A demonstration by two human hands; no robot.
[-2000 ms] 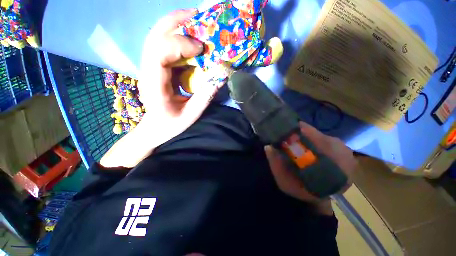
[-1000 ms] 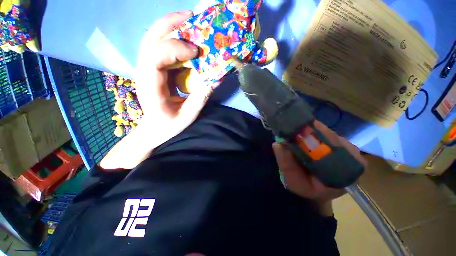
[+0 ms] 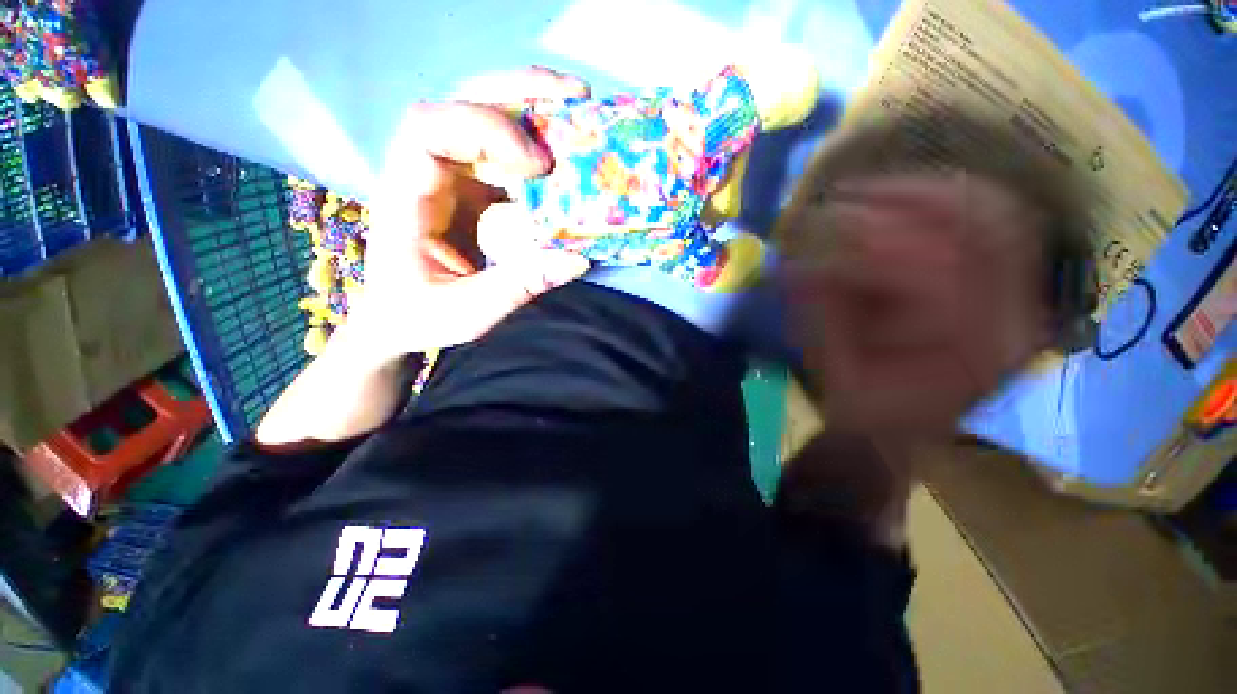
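Observation:
My left hand is closed on a yellow plush doll in blue, red and white floral cloth. The doll lies sideways above the blue table, its yellow ends showing at the right, partly overexposed. My right hand is strongly blurred, to the right of the doll and over the lower left of the cardboard. A dark blurred shape around its far and right sides looks like the glue gun. Its nozzle cannot be made out, and it is apart from the doll.
The printed cardboard sheet lies on the blue table, partly covered. A phone and black cord are at the right. A mesh crate with small dolls and a red stool are at the left.
My right hand and the dark gun have moved away from the doll, up and right towards the cardboard. The doll has turned and shifted lower, still in my left hand.

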